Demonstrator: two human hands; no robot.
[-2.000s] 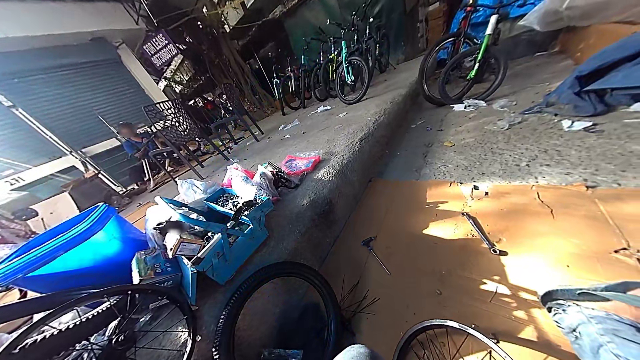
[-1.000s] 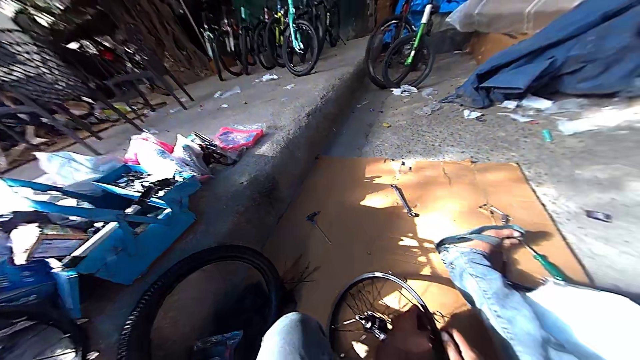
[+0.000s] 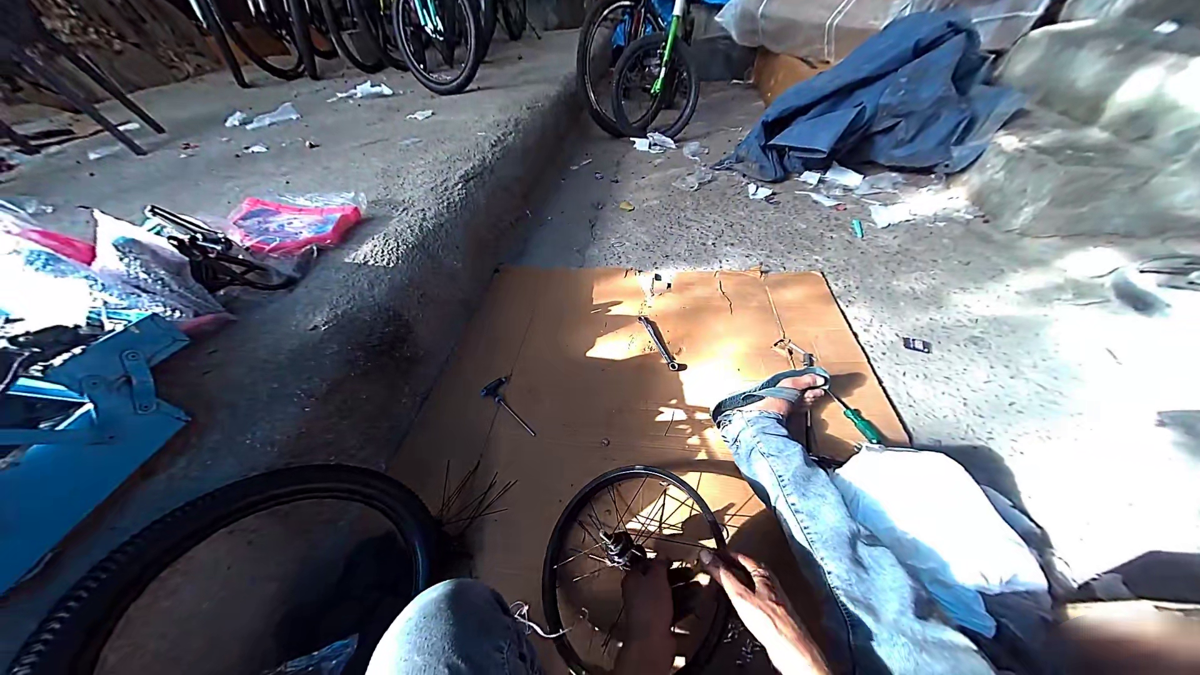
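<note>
A small spoked bicycle wheel (image 3: pixel 553 553) lies on a cardboard sheet (image 3: pixel 553 328), some of its spokes loose at angles. My left hand (image 3: pixel 649 609), in shadow, reaches over the wheel with its fingertips at the hub (image 3: pixel 621 548); its grip is hidden. My right hand (image 3: pixel 764 605) is at the right side of the rim, fingers bent over it. Loose spokes (image 3: pixel 473 497) lie left of the wheel. Farther up the cardboard are a T-handle tool (image 3: pixel 506 405) and a wrench (image 3: pixel 662 343). A green-handled screwdriver (image 3: pixel 862 425) lies beside the sandalled foot (image 3: pixel 797 389).
A black tyre (image 3: pixel 412 525) lies at lower left, near a blue metal toolbox (image 3: pixel 84 459). A raised concrete ledge (image 3: pixel 450 187) runs along the left, bearing plastic bags (image 3: pixel 291 225). Bicycles (image 3: pixel 647 84), a blue cloth (image 3: pixel 862 103) and litter are farther back.
The view has swung down and to the right. Both hands, out of view two seconds ago, are now at the small wheel, which shows more fully than before.
</note>
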